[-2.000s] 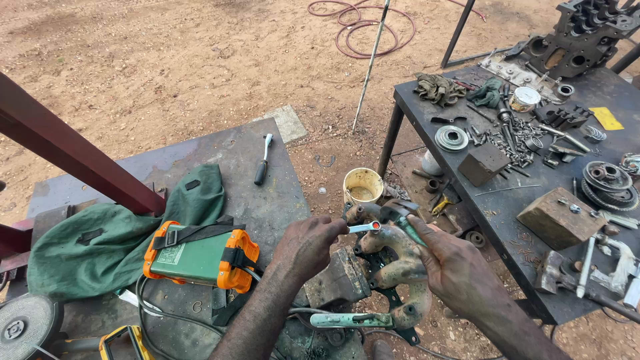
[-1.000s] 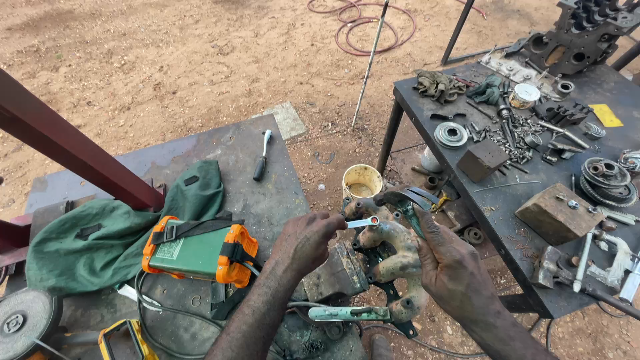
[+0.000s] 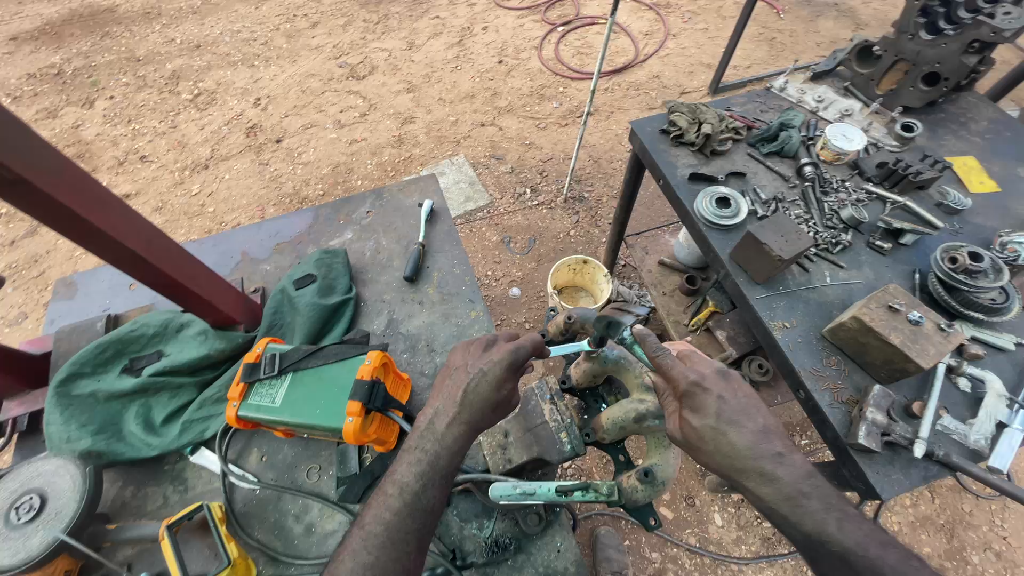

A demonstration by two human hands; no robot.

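A rusty exhaust manifold (image 3: 616,372) sits at the jaws of a bench vise (image 3: 532,432). My left hand (image 3: 488,376) holds a shiny wrench (image 3: 570,348), whose far end meets the manifold's upper part. My right hand (image 3: 696,384) grips a hammer by its green handle; the hammer head (image 3: 612,324) is beside the wrench end, and whether they touch cannot be told. Green locking pliers (image 3: 552,492) are at the manifold's lower end.
On the left bench are a ratchet (image 3: 418,240), a green and orange machine (image 3: 312,396), green cloth (image 3: 160,400) and an angle grinder (image 3: 40,512). A bucket (image 3: 580,280) stands beyond the manifold. The right table (image 3: 800,432) bears metal blocks (image 3: 892,332), bolts and engine parts.
The hammer head in my right hand has come down and left over the wrench end, from a raised place to the right one second ago. My left hand still holds the wrench at the manifold.
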